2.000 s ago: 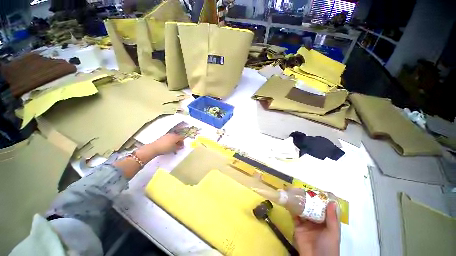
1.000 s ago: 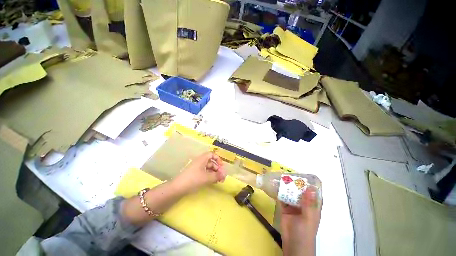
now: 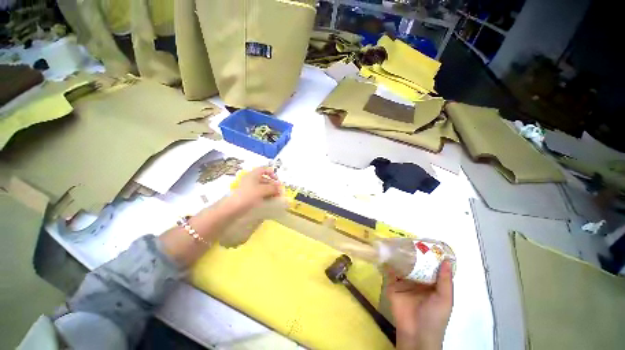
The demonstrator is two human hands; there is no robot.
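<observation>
My right hand (image 3: 421, 301) is shut on a clear glue bottle (image 3: 410, 257) with a white and red label; its nozzle points left over the panel. My left hand (image 3: 257, 191) is at the left end of the yellow ruler (image 3: 336, 218), near small pieces beyond it. Its fingertips are close together; whether they hold a small piece cannot be told. The bag panel (image 3: 288, 287), yellow with a khaki part, lies in front of me along the ruler. A hammer (image 3: 356, 290) lies on the panel.
A blue bin (image 3: 256, 132) of small pieces stands beyond the ruler. Small khaki tabs (image 3: 219, 169) lie left of it. Bag shells (image 3: 250, 58) stand behind. Khaki panels (image 3: 103, 137) lie left, folded pieces (image 3: 384, 113) and a black cloth (image 3: 404, 176) right.
My left hand went from the tabs to over the panel, then forward to the ruler's left end. The bottle stays in my right hand and has shifted slightly. The view has turned rightward.
</observation>
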